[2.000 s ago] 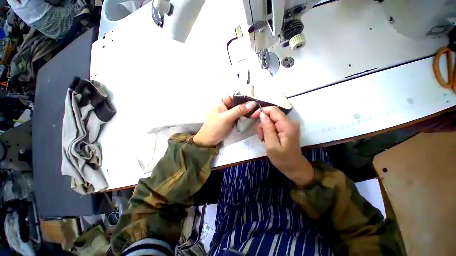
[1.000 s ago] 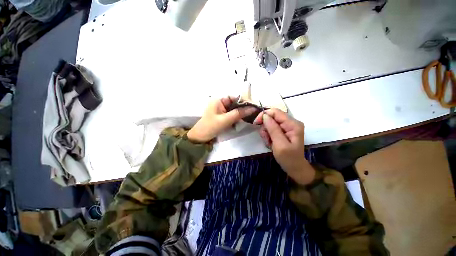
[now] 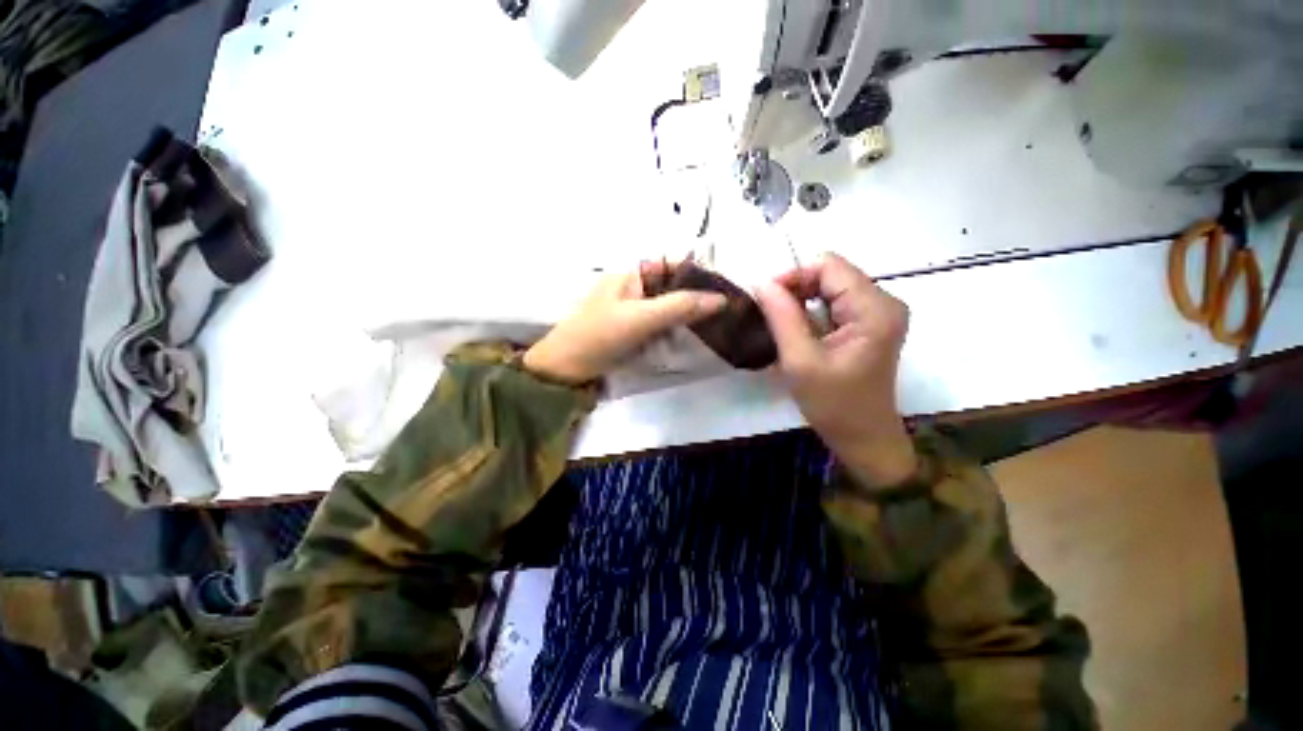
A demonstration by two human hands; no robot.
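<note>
A dark brown cuff band (image 3: 736,329) is between my hands, in front of the needle area. My left hand (image 3: 615,321) grips its left end with thumb and fingers. My right hand (image 3: 836,343) is at its right end, with thumb and fingertips pinched. A thin silver pointed tool (image 3: 795,253) sticks up from the right fingers; its lower part is hidden. The pale cloth (image 3: 429,357) of the garment piece lies left of my left hand and passes under my left wrist.
The sewing machine head (image 3: 822,57) stands beyond my hands, with a shiny round plate (image 3: 770,187) below it. Orange-handled scissors (image 3: 1215,286) lie at the right table edge. Folded garment pieces (image 3: 157,329) with dark bands lie far left. A white lamp (image 3: 579,29) is at the top.
My right fingers have moved slightly right, and the dark band shows more broadly between the hands. The tool now points up from the right fingers. The view has shifted, so the scissors appear further left.
</note>
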